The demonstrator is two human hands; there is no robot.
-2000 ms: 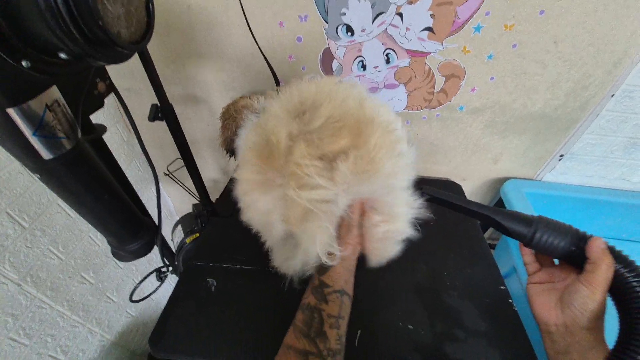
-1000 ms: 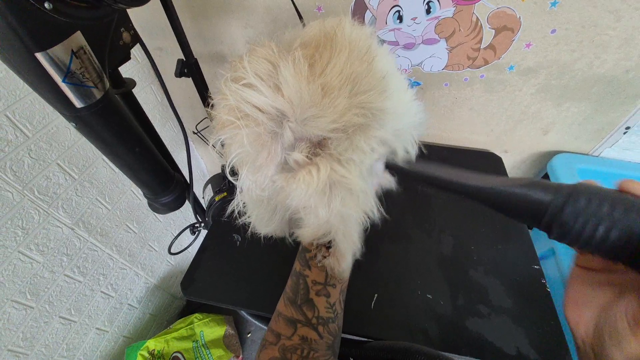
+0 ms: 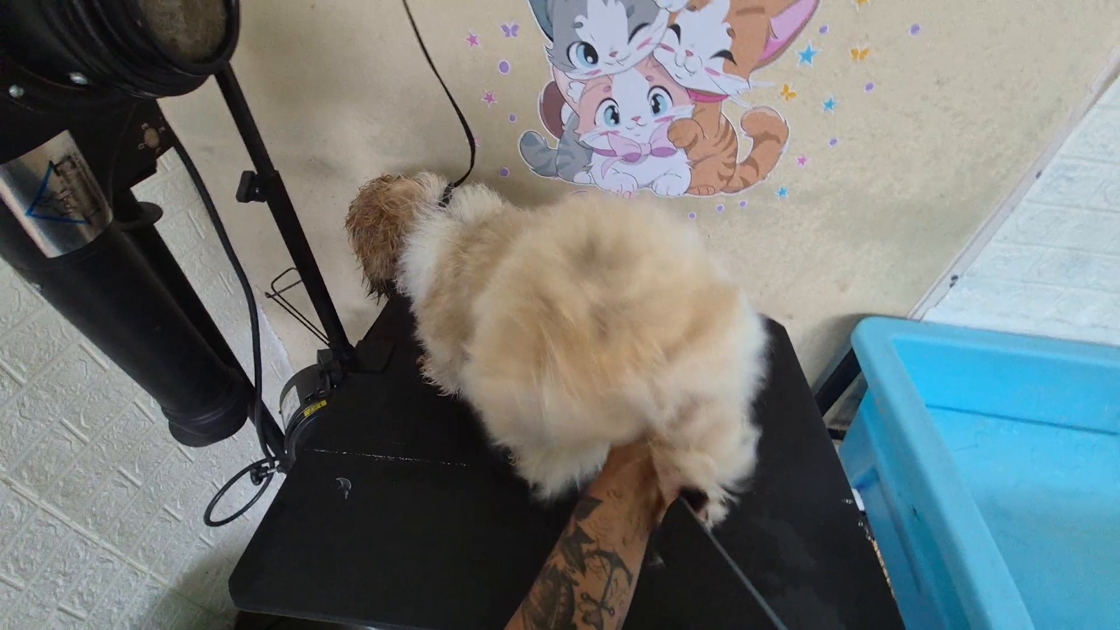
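Note:
A fluffy cream-and-tan dog (image 3: 595,324) stands on a black grooming table (image 3: 394,534), its darker, damp-looking head (image 3: 385,227) at the upper left. A thin black lead (image 3: 455,105) runs up from its neck. My left hand (image 3: 643,472) reaches in under the dog's hindquarters at a rear leg; fur hides most of the fingers, so its grip does not show. Close beside that wrist, the black dryer nozzle (image 3: 700,560) points at the lower rear leg. My right hand is outside the view.
A black stand dryer (image 3: 114,306) hangs at the left near a black upright pole (image 3: 280,210) with a looped cable (image 3: 241,499). At the right stands a blue plastic tub (image 3: 945,490). Behind the table is a wall with a cat sticker (image 3: 639,114).
The nozzle has moved from the dog's right side down to its lower rear leg. My right hand has left the view. The dog's head shows again.

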